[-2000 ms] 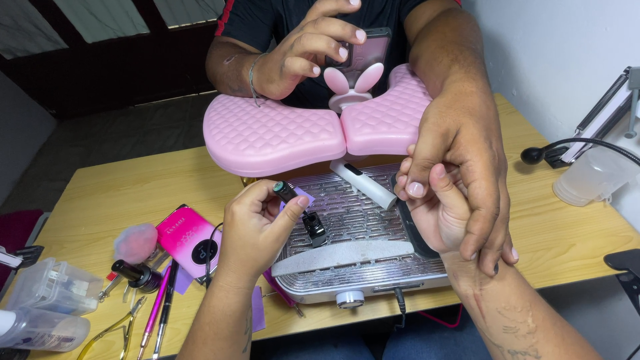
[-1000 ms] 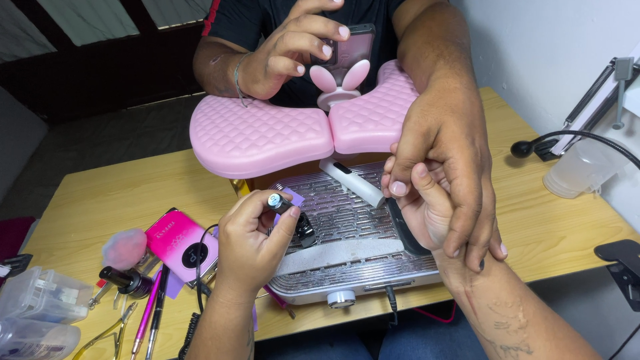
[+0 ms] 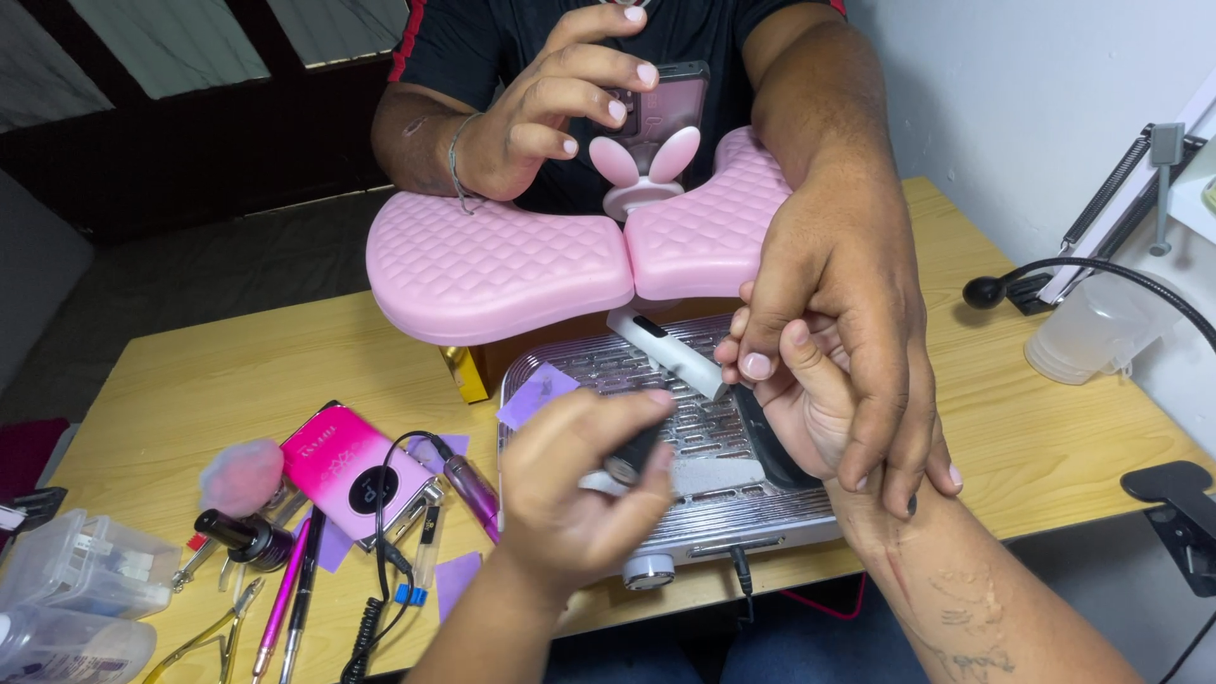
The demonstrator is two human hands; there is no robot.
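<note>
My left hand (image 3: 579,489) is over the near left of a silver, grille-topped nail dust collector (image 3: 698,494). Between its thumb and fingers is a small dark cylindrical piece (image 3: 632,454), blurred; whether it is a nail polish cap or bottle I cannot tell. My right hand (image 3: 815,404), palm up, holds the other person's hand (image 3: 845,275) from below, over the collector's right side. A white handheld lamp (image 3: 668,351) lies on the collector's far part, near those fingertips. A purple paper square (image 3: 537,394) sits at its left corner.
A pink quilted armrest (image 3: 503,256) bears the person's other forearm. A pink nail drill unit (image 3: 356,465), dark polish bottle (image 3: 245,540), brushes (image 3: 285,598), nippers (image 3: 214,627) and plastic containers (image 3: 85,565) crowd the left. A clear cup (image 3: 1092,328) and flexible black arm (image 3: 1121,266) stand right.
My left hand has moved lower over the collector, and the brush cap it held raised before is no longer plainly seen. My right hand keeps its hold on the other person's hand.
</note>
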